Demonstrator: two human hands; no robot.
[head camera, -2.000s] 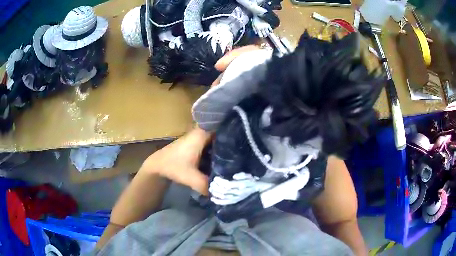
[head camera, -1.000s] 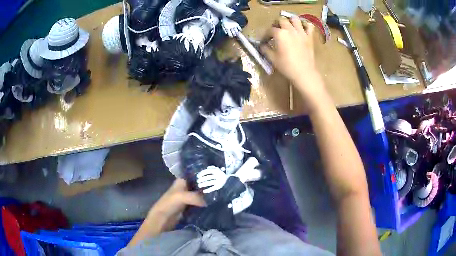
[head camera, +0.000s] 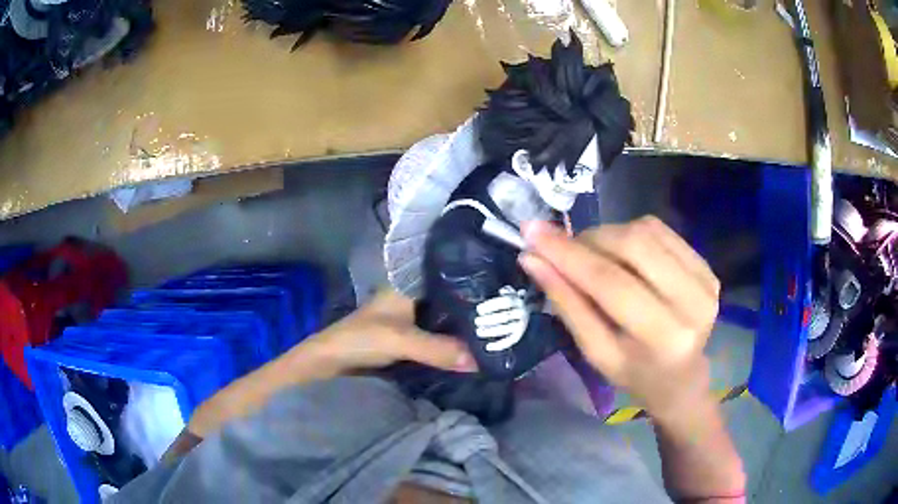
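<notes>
The figure (head camera: 463, 261) stands upright over my lap, black spiky hair up, its face turned to the right, its white straw hat (head camera: 418, 197) behind its back. My left hand (head camera: 409, 340) grips the figure's lower body from the left; some fingers are hidden behind it. My right hand (head camera: 630, 295) pinches a small white piece (head camera: 503, 232) between thumb and finger, in front of the figure's chest near the collar. Whether the piece touches the figure I cannot tell.
The brown bench (head camera: 325, 108) crosses the top, with another figure's black hair (head camera: 345, 18), a thin stick (head camera: 666, 79) and a long black-and-white shaft (head camera: 817, 128). Blue crates (head camera: 778, 295) with parts stand right; stacked blue crates (head camera: 226, 315) and a red one (head camera: 59, 295) stand left.
My right hand has come back from the bench to the figure's chest with a small white piece. The figure is now turned to the right. The view has tilted down.
</notes>
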